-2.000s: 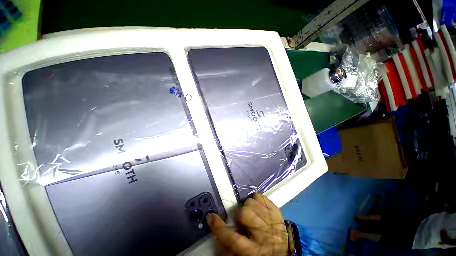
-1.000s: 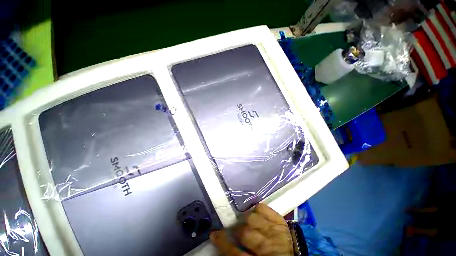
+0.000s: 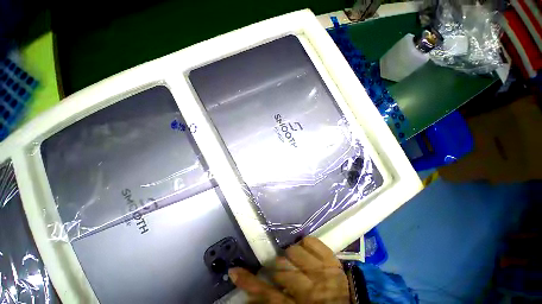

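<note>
A white foam tray [image 3: 179, 98] holds grey tablets, back side up. The middle tablet [image 3: 166, 255] has clear wrinkled film [image 3: 119, 157] over its upper half. The film's edge crosses its "SMOOTH" print. Its black camera cover [image 3: 221, 255] is near the bottom. My right hand [image 3: 291, 276] comes in from the bottom right, with the index fingertip at the camera cover's lower right edge. The other fingers are bent over the tray divider, and no held part shows. The right tablet [image 3: 267, 113] is covered in film. My left hand is out of the picture.
Blue film scraps [image 3: 368, 77] lie along the tray's right side. A white bottle [image 3: 404, 58] stands on the green mat, with crumpled clear bags [image 3: 475, 35] behind it. A blue dotted sheet [image 3: 15, 86] is at far left. A blue stool [image 3: 448, 142] is below the bench.
The view has shifted, so the tray shows more turned and further left. My index fingertip has shifted from the cover's lower lens, slightly away, then back to its lower right edge.
</note>
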